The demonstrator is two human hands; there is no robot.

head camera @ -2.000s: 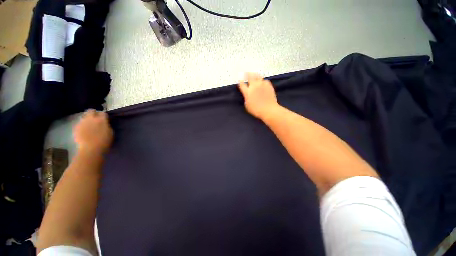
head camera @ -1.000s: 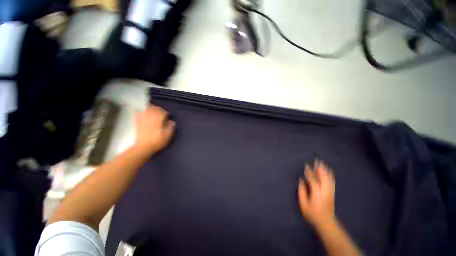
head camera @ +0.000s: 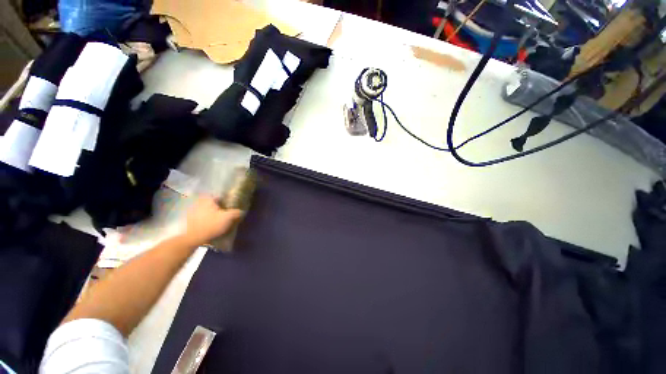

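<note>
The black fabric (head camera: 365,277) lies flat in stacked layers, its layered far edge showing. My left hand (head camera: 209,220) is shut on a brown block weight (head camera: 239,191) at the lay's left edge; the block is slightly blurred, and whether it rests on the cloth is unclear. A metal bar weight (head camera: 194,350) lies on the cloth at the bottom left, cut off by the frame. Loose folds of the same fabric (head camera: 540,270) are heaped on the right. My right hand is out of the picture.
A small electric cutting machine (head camera: 363,109) with a black cord stands on the pale table beyond the lay. Tied black bundles with white labels (head camera: 86,109) lie at the left. A plastic-wrapped roll (head camera: 584,117) lies along the far edge. Brown paper (head camera: 219,29) lies at the back left.
My left hand has left the cloth and taken hold of the brown block, which has moved to the lay's edge. My right hand has gone out of view. The camera view has shifted.
</note>
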